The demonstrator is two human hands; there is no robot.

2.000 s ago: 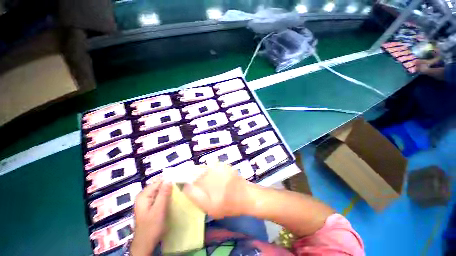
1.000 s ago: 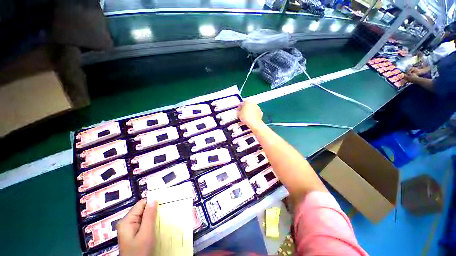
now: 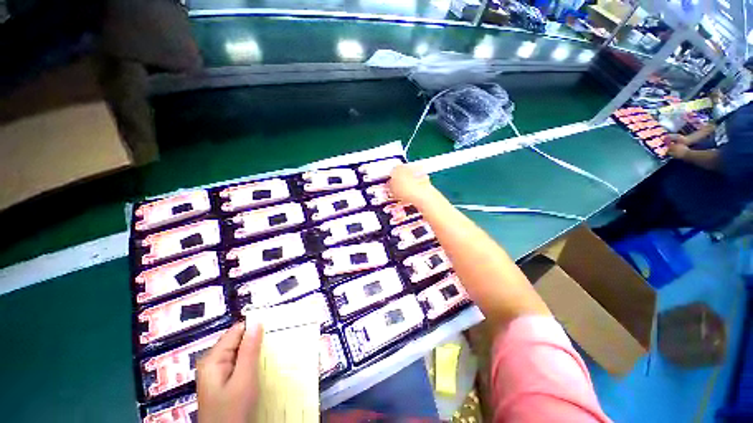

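A black blister tray [image 3: 315, 285] lies on a pale underlay on the green bench, its pockets holding pink casings [image 3: 266, 254]. Many casings show a dark square pad [image 3: 287, 285]. My left hand [image 3: 229, 372] grips a pale yellow release liner [image 3: 289, 376] over the tray's near edge. My right hand [image 3: 407, 183] reaches over the tray to its far right corner, fingers on or just above a casing there. Whether its fingertips hold a pad is hidden.
Grey plastic wrap [image 3: 472, 111] and a white strapping band [image 3: 578, 172] lie on the bench beyond the tray. A bench carton [image 3: 66, 140] stands at the left. An open carton [image 3: 596, 299] is on the blue floor at right. Another person [image 3: 702, 165] works at a far tray.
My right hand has moved from beside my left hand to the tray's far right corner and stayed there over the last second. My left hand still holds the liner.
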